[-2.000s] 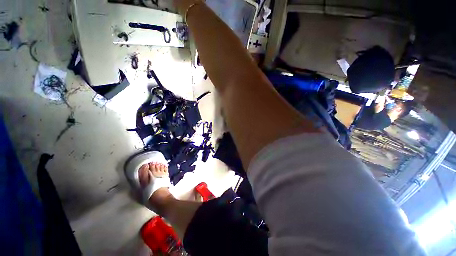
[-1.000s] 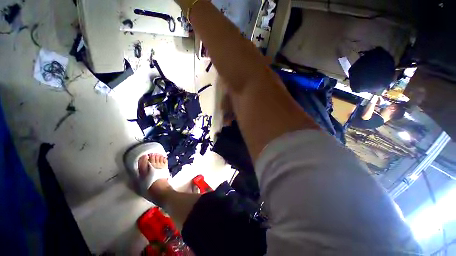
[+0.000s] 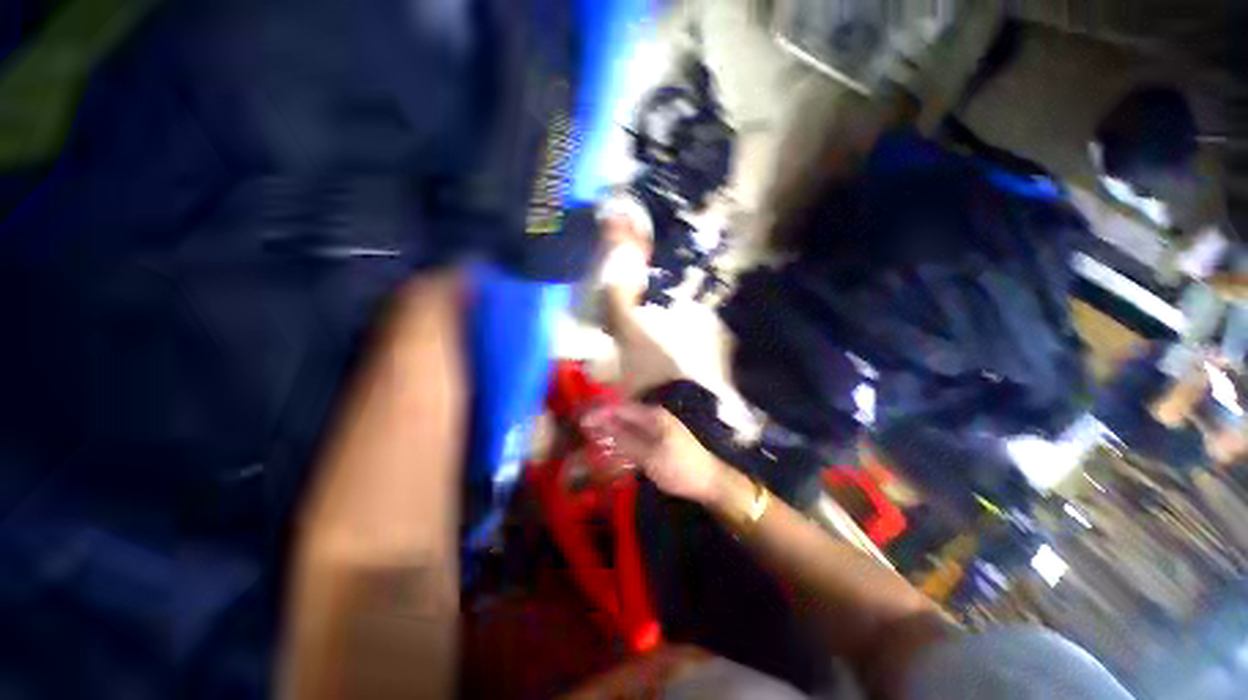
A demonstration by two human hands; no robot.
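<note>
The frame is strongly blurred. A large dark navy garment heap (image 3: 205, 301) fills the left side, over the bright blue crate (image 3: 513, 356). My left forearm (image 3: 383, 506) reaches up to the dark cloth; the hand is hidden there, so its grip does not show. My right hand (image 3: 660, 449), with a yellow bracelet at the wrist, is over the red plastic stool (image 3: 602, 547) and the dark lap; its fingers look apart and empty.
A foot in a white sandal (image 3: 626, 253) is beside dark scraps (image 3: 684, 137) on the pale floor. Dark garments (image 3: 931, 301) are piled right of centre. Another person (image 3: 1150, 151) is at the far right. A second red object (image 3: 865, 503) lies below the pile.
The view has swung towards the crate and garments. My right arm, stretched to the top edge before, is now drawn back near the stool. My left forearm has come into view.
</note>
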